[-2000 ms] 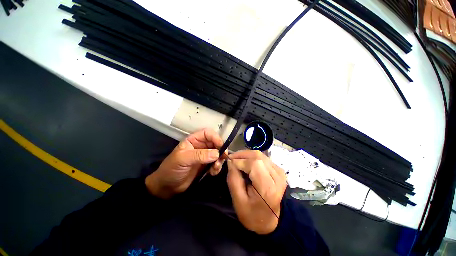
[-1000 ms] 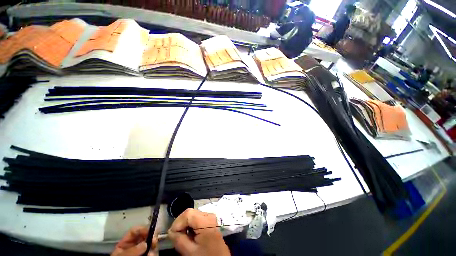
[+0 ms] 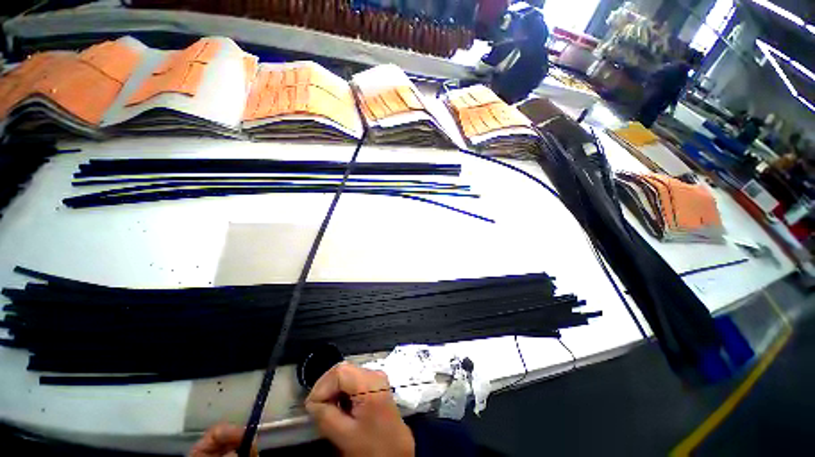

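My left hand (image 3: 221,441) is at the bottom edge, partly cut off, and holds the near end of a long narrow black strap (image 3: 306,268). The strap runs away over the main strap pile (image 3: 420,312) to the pale stacks at the far edge. My right hand (image 3: 368,418) is just right of it, fingertips pinched on a thin dark rod (image 3: 380,390) that points right. The hands are apart. The small round black pot (image 3: 319,361) stands at the table edge behind my right fingers, its inside dark. A crumpled white stained rag (image 3: 420,370) lies right of it.
Separated straps (image 3: 268,167) lie in a row beyond the pile. Stacked sheets with orange pieces (image 3: 299,94) line the far edge. A hanging strap bundle (image 3: 625,250) drapes over the right end. A pale backing sheet (image 3: 264,250) shows under the pile. A person (image 3: 520,49) is in the background.
The view has lifted from the hands to the whole table since the oldest frame. My right hand has moved away from the strap and my left hand, and my left hand sits lower in view.
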